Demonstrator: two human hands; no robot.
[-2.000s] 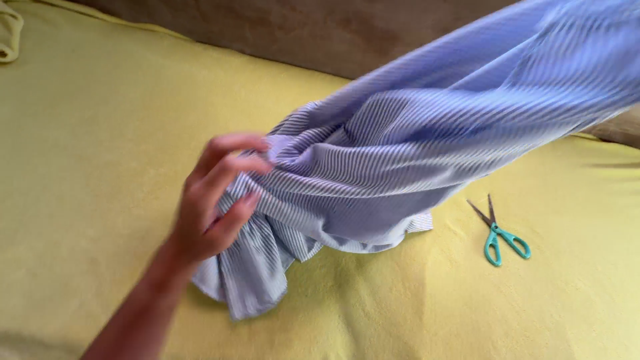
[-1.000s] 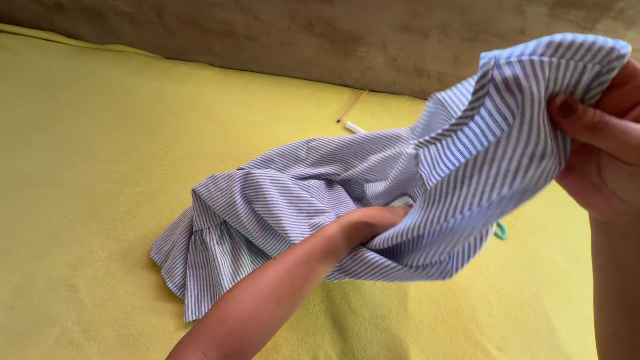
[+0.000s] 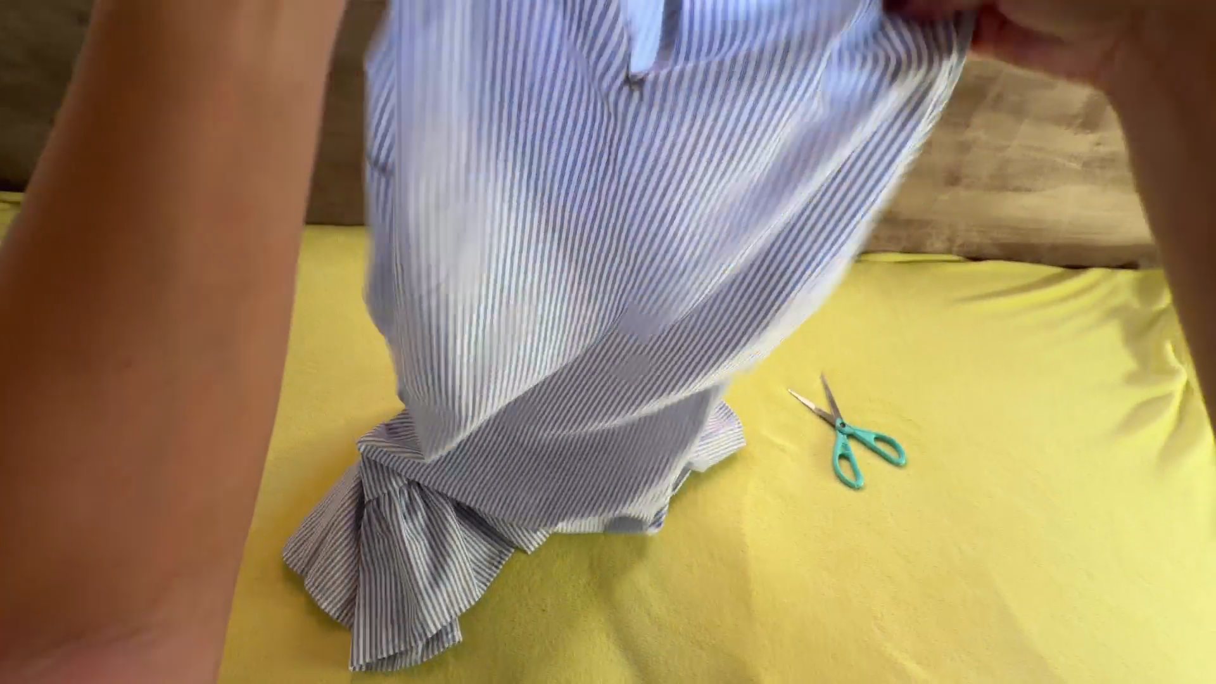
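Observation:
A blue-and-white striped garment (image 3: 608,237) with a ruffled edge hangs upright in front of me, its lower part resting bunched on a yellow cloth. My right hand (image 3: 1035,33), at the top right, grips the garment's upper corner. On the left my forearm rises out of the top of the view, so my left hand is hidden beyond the frame. Near the top middle, a slit opening shows in the fabric. A pair of scissors (image 3: 844,427) with teal handles lies to the right of the garment, its blades apart.
Yellow cloth (image 3: 997,532) covers the surface below, with wrinkles toward the right. Behind it stands a brown upholstered-looking backing (image 3: 1026,161), which runs across the top of the view.
The garment has been lifted and now hangs spread out. My left hand, inside its folds a second ago, has moved up out of view. The scissors have come fully back into sight.

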